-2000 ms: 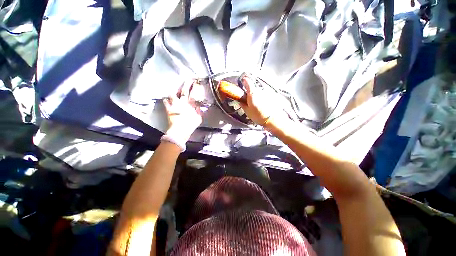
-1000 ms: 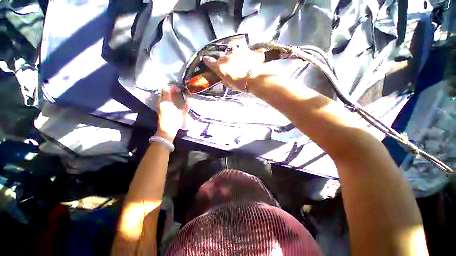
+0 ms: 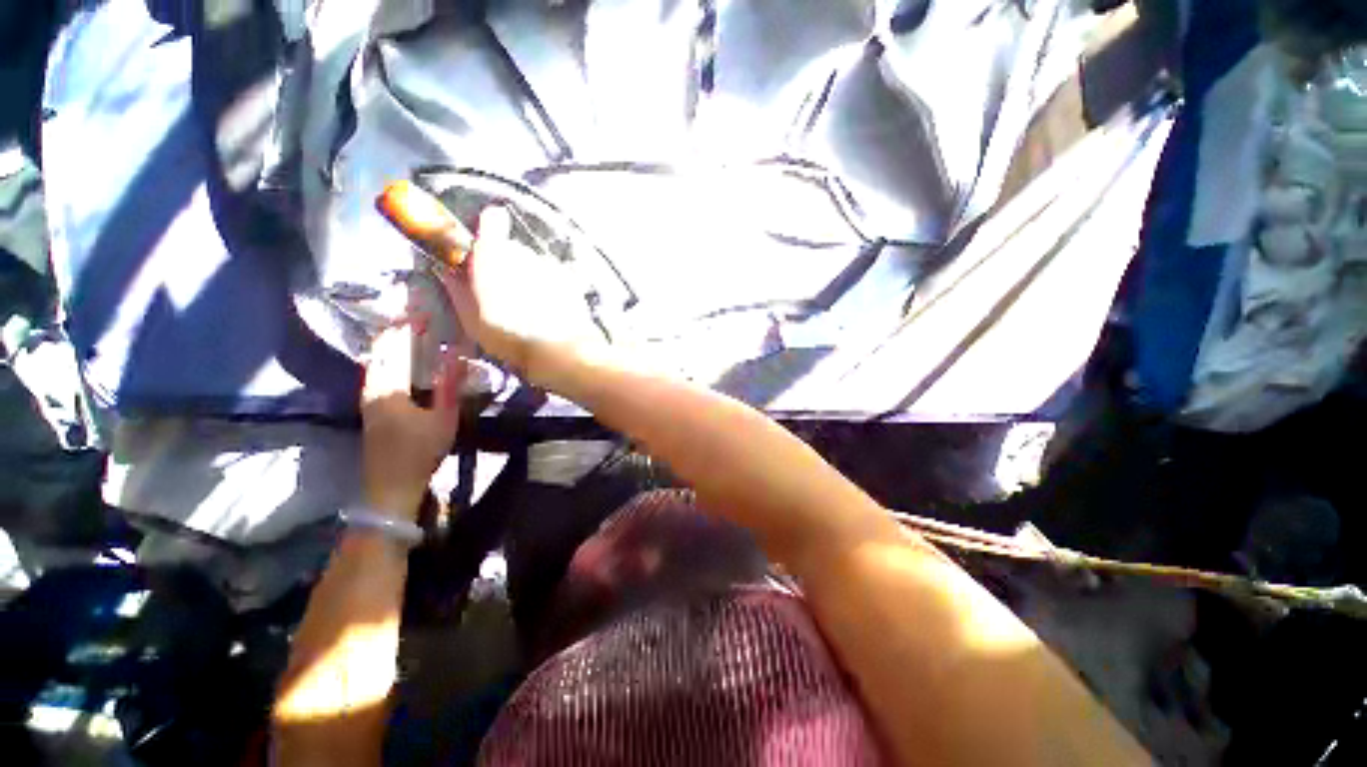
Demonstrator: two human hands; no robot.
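My right hand is closed round the orange-brown handle of the electric iron, over the left part of the pale panel. The iron's metal body is largely lost in glare and behind my hand. The garment panel is whitish-grey, spread in folds and lit by strong sun. My left hand lies at the panel's near left edge, just below the iron, fingers apart and pointing away from me. Whether its fingertips pinch the cloth is not clear.
The iron cord runs to the right past my right forearm. A pale ironing cloth shows at the left. Grey garment pieces lie at the near left. A whitish ruffled bundle lies at the far right, beside blue.
The iron and my right hand have moved left, with the handle now pointing away to the upper left. My left hand has moved left and nearer. The cord has dropped off the panel.
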